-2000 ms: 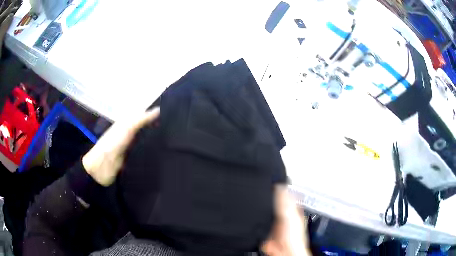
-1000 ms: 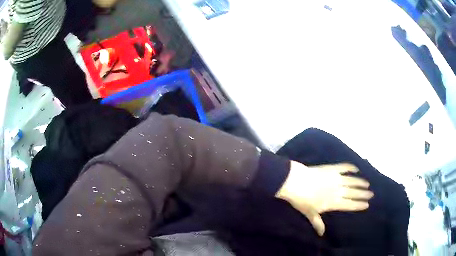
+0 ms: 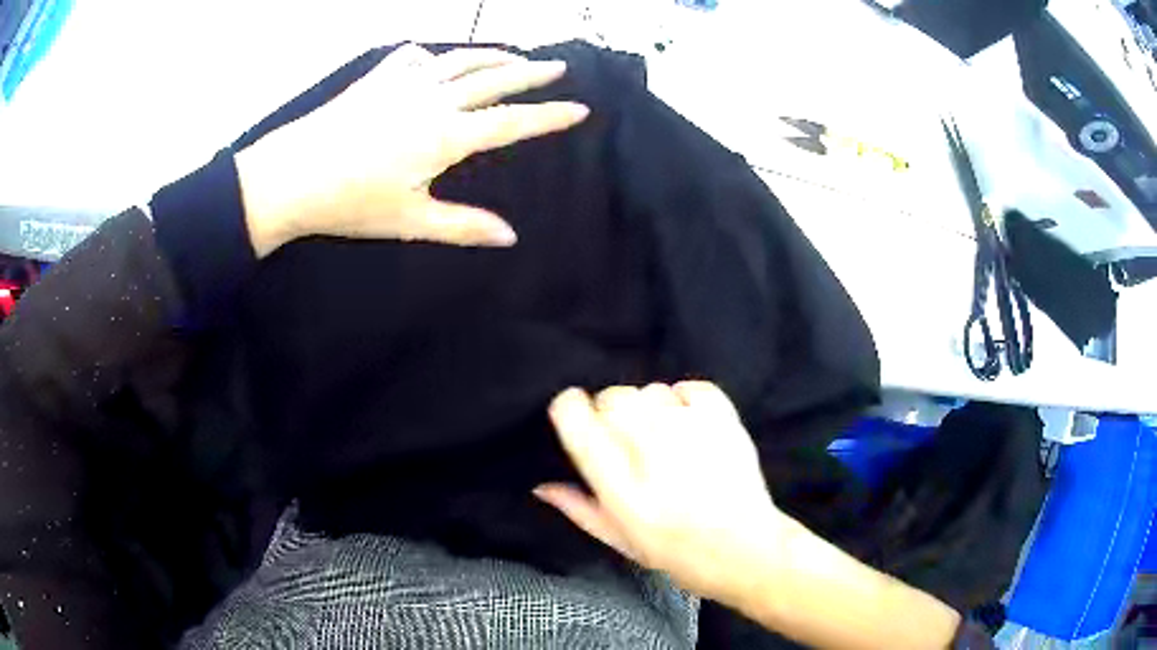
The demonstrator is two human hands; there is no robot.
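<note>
A black garment piece [image 3: 508, 318] lies spread from the white table's front edge down over my lap. My left hand [image 3: 400, 152] rests flat on its upper left part with the fingers apart. My right hand [image 3: 660, 470] is on its lower middle with the fingers curled; it looks to pinch the cloth, though the fingertips are partly hidden. Yellow-handled thread snips [image 3: 844, 144] lie on the table beyond the cloth, not in a hand.
Dark-handled scissors [image 3: 996, 292] lie on the table at the right. The machine's black and white body [image 3: 1091, 133] is at the upper right. A black cloth heap [image 3: 983, 508] hangs beside blue plastic [image 3: 1091, 527] at the lower right. Grey checked clothing [image 3: 444, 597] covers my lap.
The view has swung back from the crates toward the table's right side. The garment now lies spread out instead of bunched. My right hand has come into view on the cloth; my left hand stays on it.
</note>
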